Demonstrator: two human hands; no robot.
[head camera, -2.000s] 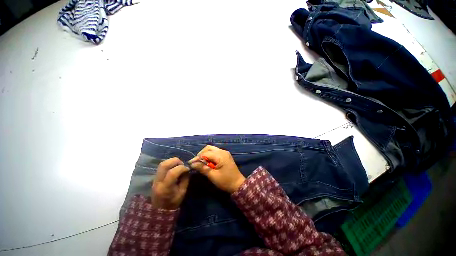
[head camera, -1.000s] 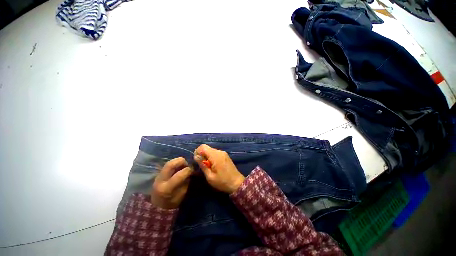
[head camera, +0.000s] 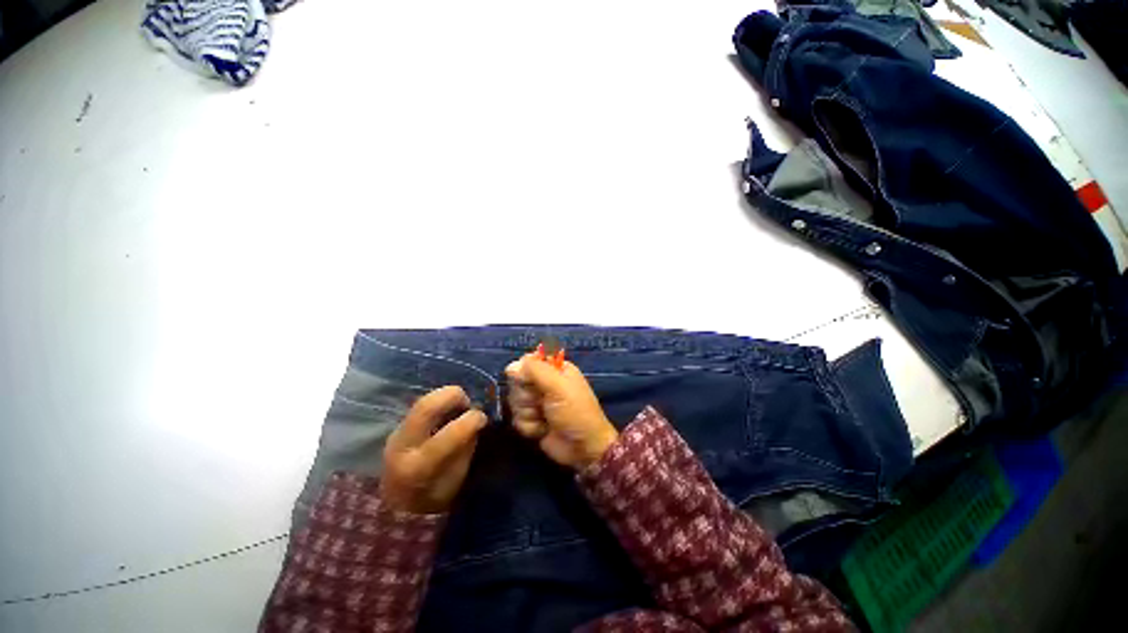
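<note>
A dark-blue denim garment (head camera: 668, 427) with pale topstitching lies flat nearest me, its greyish inside showing at the left end. My left hand (head camera: 433, 448) pinches the garment's stitched edge between thumb and fingers near its left part. My right hand (head camera: 559, 411) is closed in a fist just to the right, around a small tool (head camera: 551, 357) with a red-orange part that sticks out at the top of the fist. The rest of the tool is hidden. A small reddish spot shows at the edge between the hands.
A second dark denim garment (head camera: 952, 161) with round silvery buttons lies heaped at the right table edge. A striped cloth (head camera: 213, 35) lies at the far left. A green crate (head camera: 934, 544) and a blue crate (head camera: 1024, 495) are below the table at right.
My right hand has moved slightly right, away from my left fingers, and turned so the red-orange part points up. My left hand has stayed nearly in place.
</note>
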